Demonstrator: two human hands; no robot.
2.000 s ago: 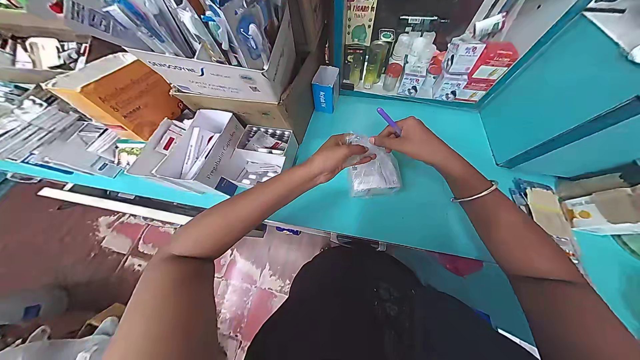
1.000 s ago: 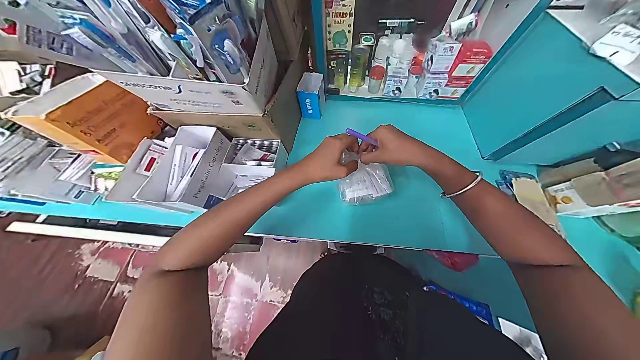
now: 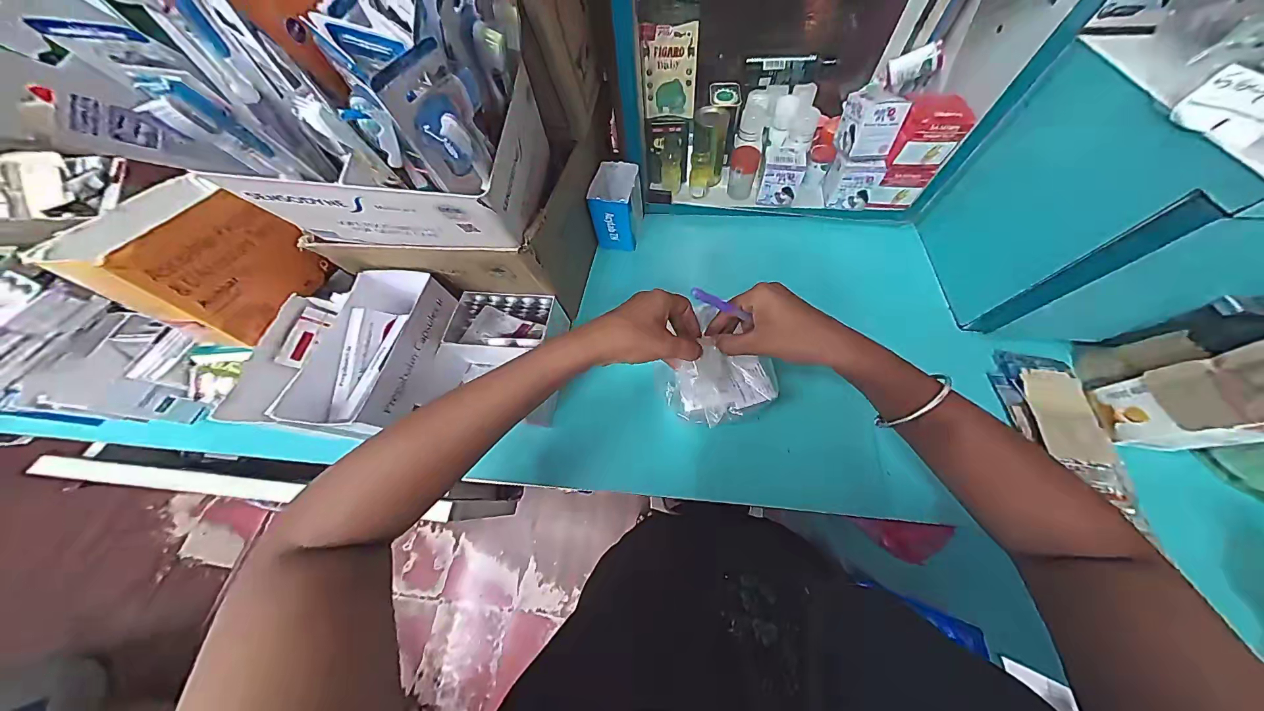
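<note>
A clear plastic bag (image 3: 726, 385) with whitish contents rests on the turquoise counter (image 3: 632, 444). My left hand (image 3: 647, 328) pinches the gathered top of the bag from the left side. From the right, my right hand (image 3: 775, 324) pinches the same top, its fingertips almost touching those of my left hand. A purple pen (image 3: 719, 304) is also held in my right hand, slanting up to the left between the fingers. The exact grip on the plastic is partly hidden by the fingers.
Open medicine cartons (image 3: 395, 346) and a carton of toothbrush packs (image 3: 395, 212) stand at the left. Near the back is a small blue box (image 3: 614, 212), beside a glass-fronted cabinet of bottles (image 3: 780, 138). Brown packets (image 3: 1071, 415) lie at the right.
My two hands have come closer together at the top of the bag. The pen now slants up to the left, where it stood more upright two seconds ago. The view has shifted somewhat.
</note>
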